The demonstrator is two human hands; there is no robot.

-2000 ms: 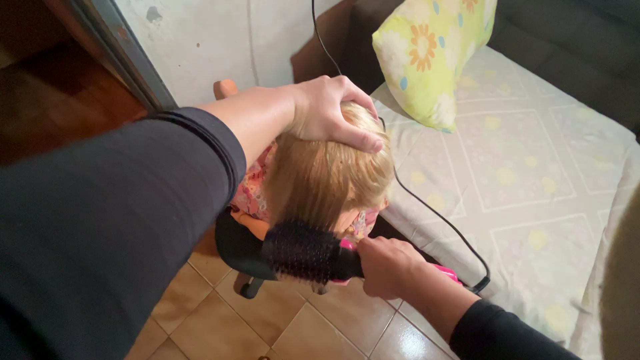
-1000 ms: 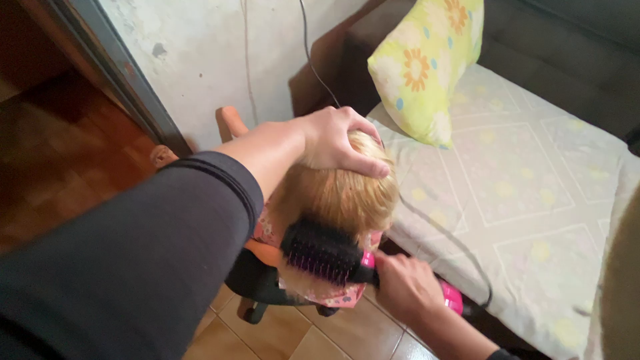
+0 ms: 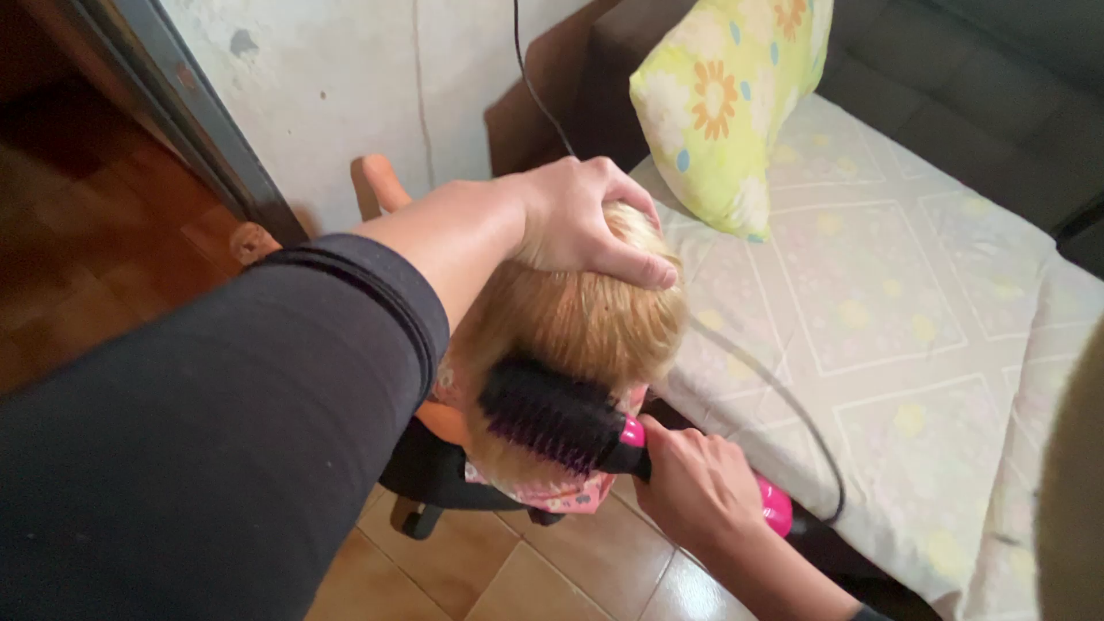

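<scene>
A person with straight blond hair (image 3: 595, 323) sits below me on a black wheeled chair (image 3: 431, 474), in a pink patterned garment (image 3: 573, 498). My left hand (image 3: 586, 224) rests spread over the top of the head, thumb and fingers apart on the hair. In my right hand (image 3: 703, 483) is the handle of a black and pink hot-air brush (image 3: 552, 414). Its bristled barrel lies against the lower lengths of the hair, below my left hand. A black power cord (image 3: 811, 414) loops from the handle's end across the couch edge. The person's face is hidden.
On the right a couch with a pale patterned cover (image 3: 871, 285) holds a yellow floral pillow (image 3: 724, 112). Behind the chair is a worn white wall (image 3: 345, 95) with a dark door frame (image 3: 207, 112) at its left. Tiled floor (image 3: 517, 578) lies beneath the chair.
The brush has turned in my right hand; its bristles faced differently two seconds ago. My left hand stays on the head. The view has shifted slightly.
</scene>
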